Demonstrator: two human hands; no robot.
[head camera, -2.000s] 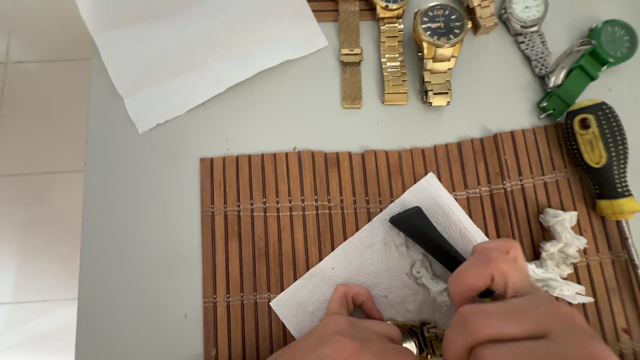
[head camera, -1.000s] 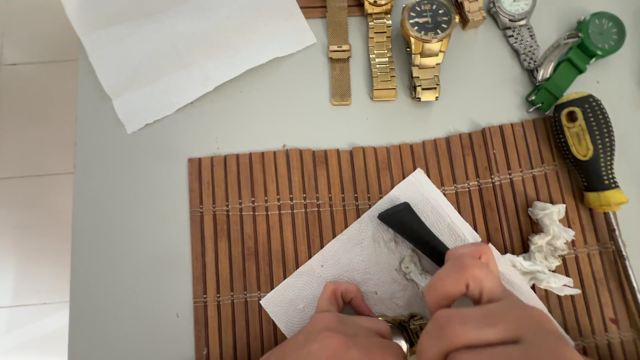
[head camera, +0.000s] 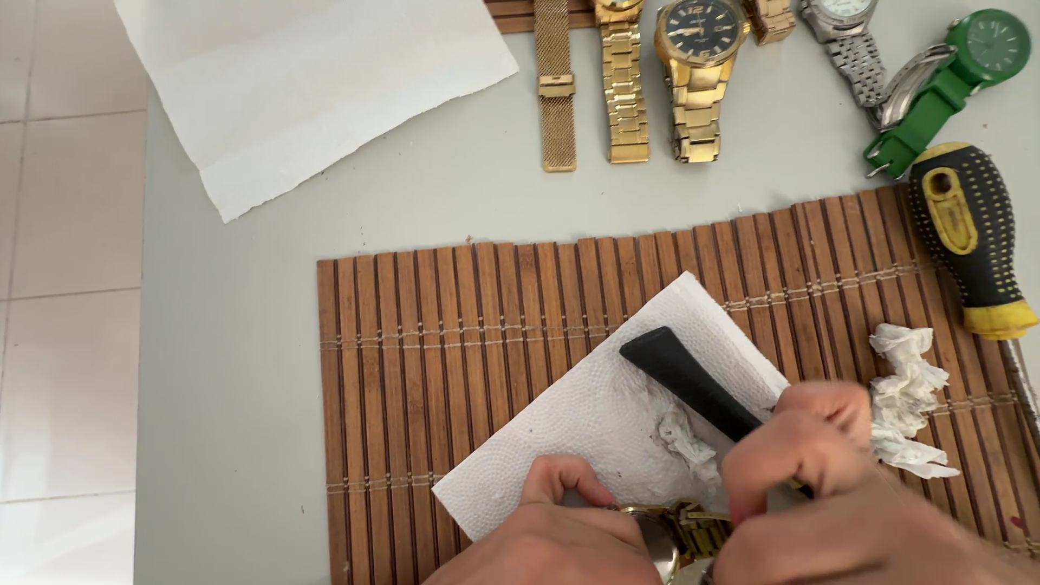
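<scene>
My left hand (head camera: 561, 532) grips a gold-coloured wristwatch (head camera: 662, 540) at the bottom of the view, its smooth metal case showing beside the fingers. To its right, my right hand (head camera: 821, 479) is closed around a black-handled tool (head camera: 691, 386), whose flared end points up and left. The tool's working end is hidden by the fingers, close to the metal watch bracelet. Under both hands lies a white paper towel (head camera: 569, 414) with dark smudges and a small crumpled tissue (head camera: 686, 443) on it.
A bamboo slat mat (head camera: 422, 374) lies beneath the towel. Crumpled tissues (head camera: 906, 398) and a yellow-black screwdriver (head camera: 967, 236) are at right. Several watches, including a black-dialled gold one (head camera: 699, 81) and a green one (head camera: 942, 97), line the back. A white paper sheet (head camera: 317, 81) lies upper left.
Both hands stay low over the towel, with the watch and black-handled tool held throughout. No other plain change.
</scene>
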